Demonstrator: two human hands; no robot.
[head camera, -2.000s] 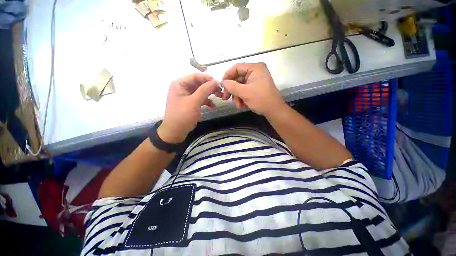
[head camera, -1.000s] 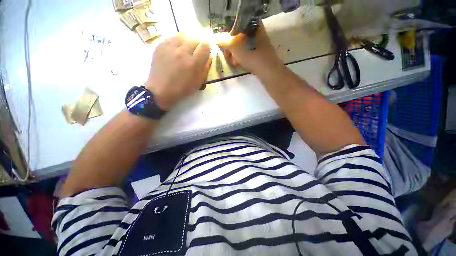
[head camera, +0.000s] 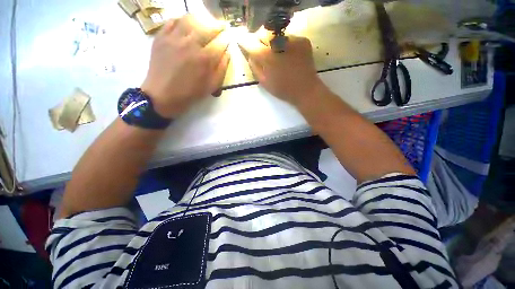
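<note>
The sewing machine head (head camera: 254, 10) stands at the top centre, its needle area washed out by a bright lamp. My left hand (head camera: 183, 65) lies on the bed plate to the left of the needle area, fingertips pointing at it. My right hand (head camera: 285, 68) lies on the right side of the needle area, below a dark machine part (head camera: 278, 40). The fingertips of both hands are in the glare. Any small piece between or under them is hidden, so what they hold cannot be told.
Beige fabric pieces (head camera: 73, 110) overlap on the white table (head camera: 186, 135) at the left. A pile of beige pieces (head camera: 148, 14) lies at the top left. Black-handled shears (head camera: 391, 84) and small dark snips (head camera: 437, 61) lie right. A blue basket (head camera: 460, 135) stands below right.
Both hands moved from above the table's front edge up to the needle area, and the machine head came into view. Since the middle frame the hands have stayed there, with the right wrist lower.
</note>
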